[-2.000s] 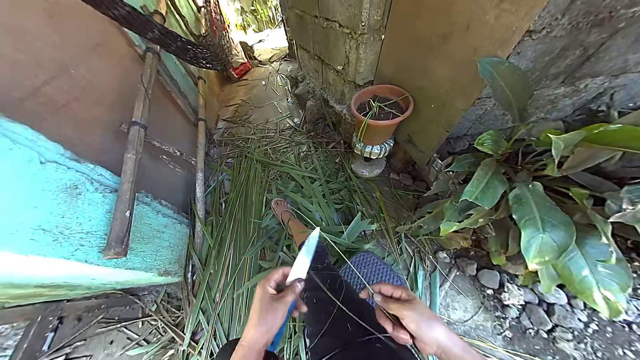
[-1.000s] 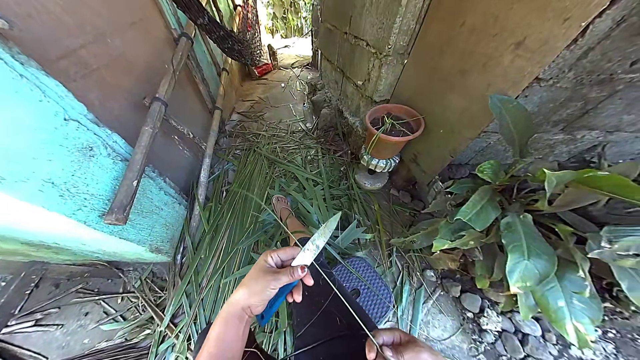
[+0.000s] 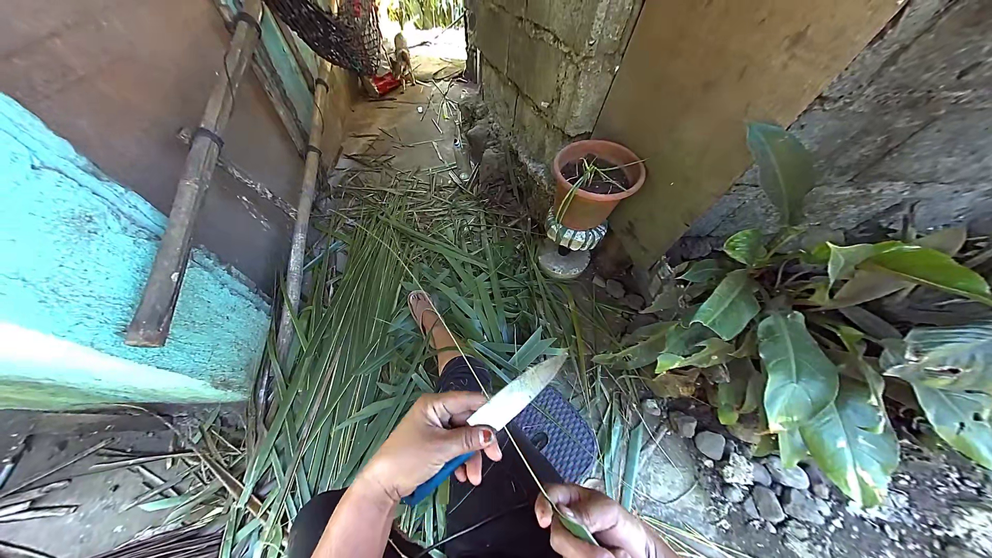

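A knife [image 3: 521,394] with a blue handle is in my left hand [image 3: 442,446], its blade pointing up and to the right. A thin palm leaf midrib [image 3: 525,462] runs from beyond the blade, close against it, down to my right hand [image 3: 593,523]. The fingers of my right hand pinch its lower end, where a strip of green leaf [image 3: 572,527] shows. Both hands are above my dark-clothed legs. Long green palm leaflets [image 3: 341,310] lie heaped on the ground around my sandalled foot [image 3: 425,310].
A purple textured plastic stool [image 3: 554,434] is beside my leg. An orange flowerpot [image 3: 593,186] stands by the block wall on the right, with broad-leaved plants [image 3: 798,372] and stones nearer. Bamboo poles [image 3: 190,194] lean along the left wall. Up the path is an animal [image 3: 401,58].
My right hand has moved down, away from the left. The knife blade has tilted to the right, and the midrib now stretches between the hands. An animal has appeared up the path.
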